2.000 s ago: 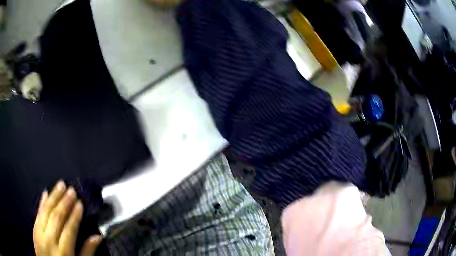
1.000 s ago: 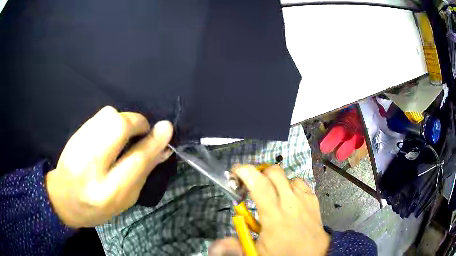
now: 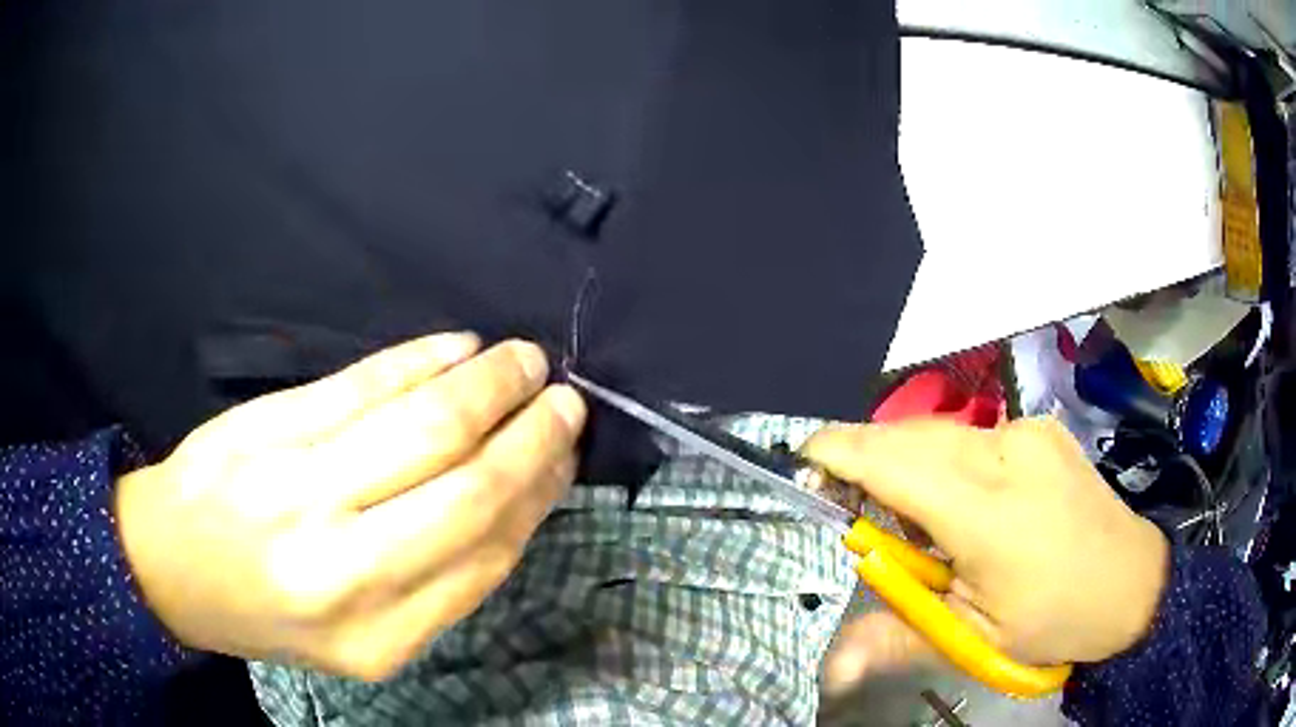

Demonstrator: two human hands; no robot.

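A wide dark fabric panel (image 3: 739,185) lies over the table. My left hand (image 3: 377,497) pinches its near edge between thumb and fingers. My right hand (image 3: 995,533) holds scissors with yellow-orange handles (image 3: 945,618). The blade tips touch or nearly touch the cloth beside my left fingertips; whether they are closed is hard to tell. A thin thread tail (image 3: 579,315) stands up from the cloth at the tips. A small dark piece with a pale line (image 3: 580,203) shows on the panel above my left hand, slightly blurred.
The white table (image 3: 1052,185) shows at the right, with a yellow strip (image 3: 1241,199) at its far side. Green-and-white checked cloth (image 3: 682,568) covers my lap. A red item (image 3: 945,395), a blue round thing (image 3: 1204,415) and clutter lie below the table at right.
The right hand came in with scissors after the first frame. Since the second frame both hands have moved right and the blades still reach the left fingertips. The small dark piece now shows on the panel.
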